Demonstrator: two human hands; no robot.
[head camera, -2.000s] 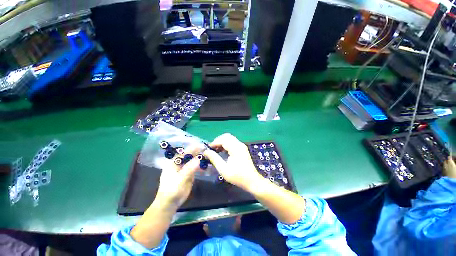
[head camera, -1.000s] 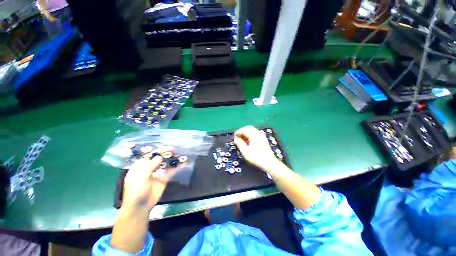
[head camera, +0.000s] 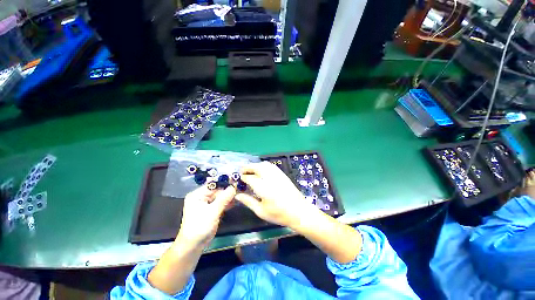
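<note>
A clear plastic bag (head camera: 182, 179) with several dark ring-faced parts (head camera: 201, 177) showing in it is held above the left half of the black compartment tray (head camera: 153, 208). My left hand (head camera: 202, 214) pinches the bag's lower edge near the parts. My right hand (head camera: 267, 193) is at the bag's right side, its fingertips close together beside a dark part; whether they grip the bag or a part is hard to tell. Loose ring-faced parts (head camera: 314, 179) lie in the tray's right compartment; my right hand hides some of the middle.
A flat sheet of ring-faced parts (head camera: 190, 120) lies behind the tray. Small black trays (head camera: 257, 110) stand beyond it, beside a pale metal upright (head camera: 334, 64). Clear perforated strips (head camera: 34, 181) lie far left. At right are blue cards (head camera: 431, 108), another parts tray (head camera: 469, 196) and a person's blue sleeve (head camera: 495, 234).
My right hand has moved left from the tray's right part to the bag. My left hand and the bag have shifted right, with the bag spread more upright.
</note>
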